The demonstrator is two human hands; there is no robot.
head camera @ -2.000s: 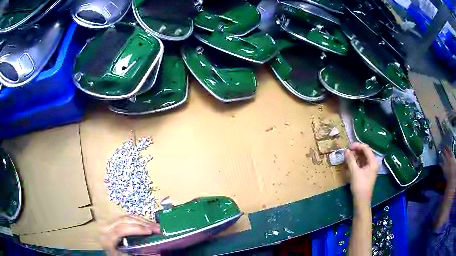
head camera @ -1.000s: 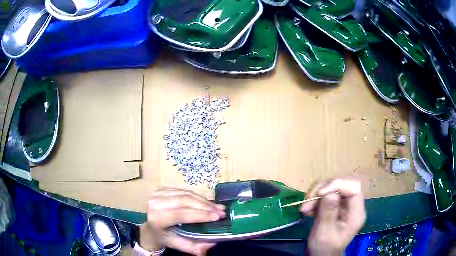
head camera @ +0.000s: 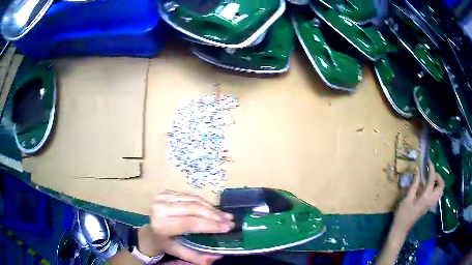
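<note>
My left hand (head camera: 189, 222) grips the left end of a green housing (head camera: 279, 225) at the bench's front edge. Its glossy green inner face and dark recess face up, and its pale rim is toward me. My right hand (head camera: 422, 194) is at the far right, beside the small pale pots (head camera: 406, 179) on the brown-stained patch. Its fingers are bent close together; whether it holds the thin stick cannot be seen. A heap of tiny white-blue fittings (head camera: 202, 142) lies on the cardboard behind my left hand.
Green housings (head camera: 243, 59) are heaped along the back and right. Another green housing (head camera: 35, 108) lies at the far left. A blue crate (head camera: 98, 31) stands at back left. The cardboard sheet (head camera: 300, 150) covers the bench. Silver covers (head camera: 93, 227) show below the bench edge at lower left.
My right hand has moved from the housing, where it held a thin stick to the green face, to the pots at the far right. My left hand still holds the housing in nearly the same place.
</note>
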